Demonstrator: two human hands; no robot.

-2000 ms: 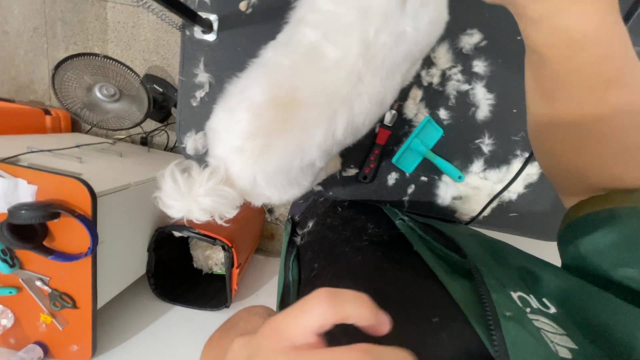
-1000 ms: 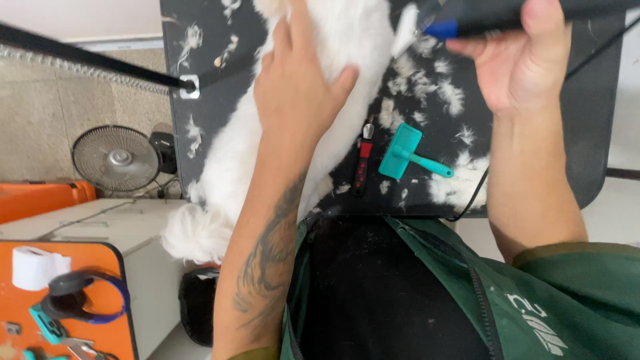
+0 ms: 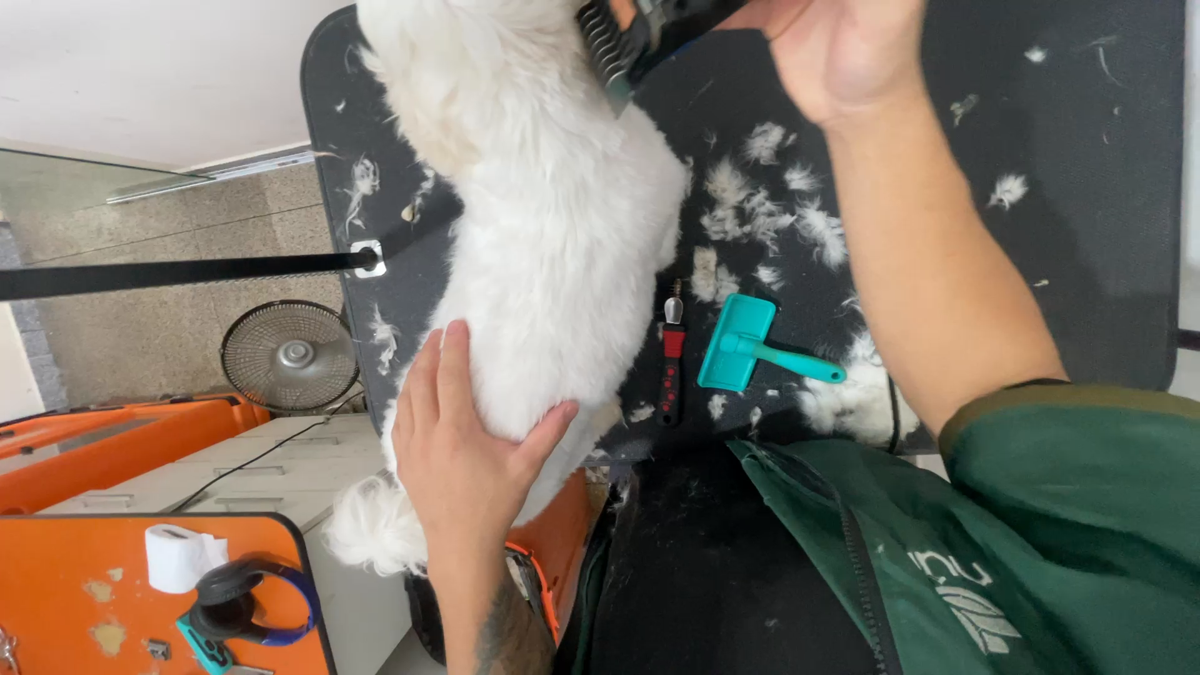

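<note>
A white long-haired dog (image 3: 553, 244) stands on the black grooming table (image 3: 1059, 262), its fluffy tail toward the lower left and its head end cut off at the top. My left hand (image 3: 469, 422) rests spread on its rump. At the top, my right hand (image 3: 834, 47) holds a dark electric hair clipper (image 3: 647, 37), whose comb attachment touches the coat near the dog's shoulder or neck; part of the hand is out of frame. A teal slicker brush (image 3: 741, 347) lies beside a red and black grooming tool (image 3: 672, 361) with a metal head. Cut white fur (image 3: 764, 211) lies around them.
The black arm (image 3: 187, 275) of the table stretches left from its edge. Beyond are a fan (image 3: 291, 356), white drawers (image 3: 281, 450) and an orange tabletop (image 3: 75, 581) with headphones (image 3: 253, 600) and a paper roll (image 3: 183, 558). An orange bin (image 3: 562, 525) stands under the dog's rear.
My left hand has moved down the dog's back to its rump. The clipper in my right hand has gone from beside the dog to its coat. The view has shifted.
</note>
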